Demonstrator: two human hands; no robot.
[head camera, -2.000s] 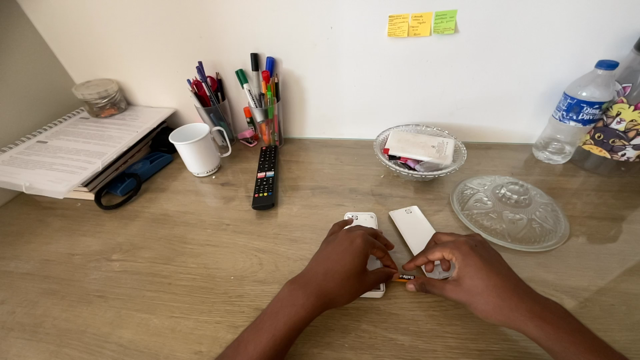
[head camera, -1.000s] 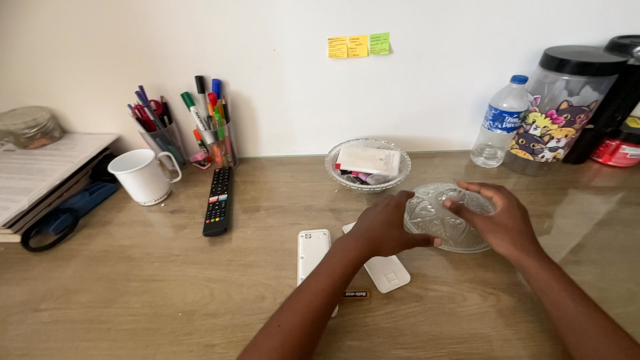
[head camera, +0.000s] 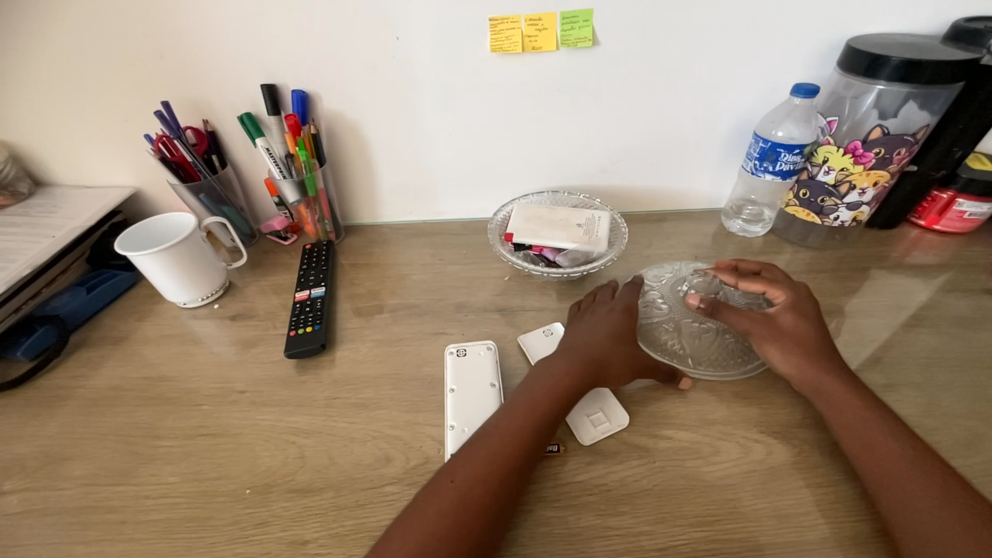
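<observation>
A patterned clear glass lid (head camera: 701, 333) is held between both hands, low over the wooden desk. My right hand (head camera: 767, 314) grips its central knob with thumb and fingers. My left hand (head camera: 608, 337) holds the lid's left edge, thumb at the near rim. Under and beside my left forearm lie a white plastic device body (head camera: 473, 387) with screws, a white cover (head camera: 598, 418) partly hidden by the hand, and a small battery (head camera: 553, 449) mostly hidden by the arm. Behind the lid stands a cut-glass bowl (head camera: 504, 252) holding a white box-shaped item (head camera: 558, 225) and small things.
A black remote control (head camera: 310, 298) and a white mug (head camera: 177, 260) are at left, with pen cups (head camera: 310, 205) behind. Papers (head camera: 58, 221) lie at the far left. At back right stand a water bottle (head camera: 767, 167), a cat-patterned jar (head camera: 860, 163) and a red container (head camera: 949, 205).
Both hands have left the battery and white pieces, where they were two seconds ago, and moved right onto the glass lid. The view has shifted.
</observation>
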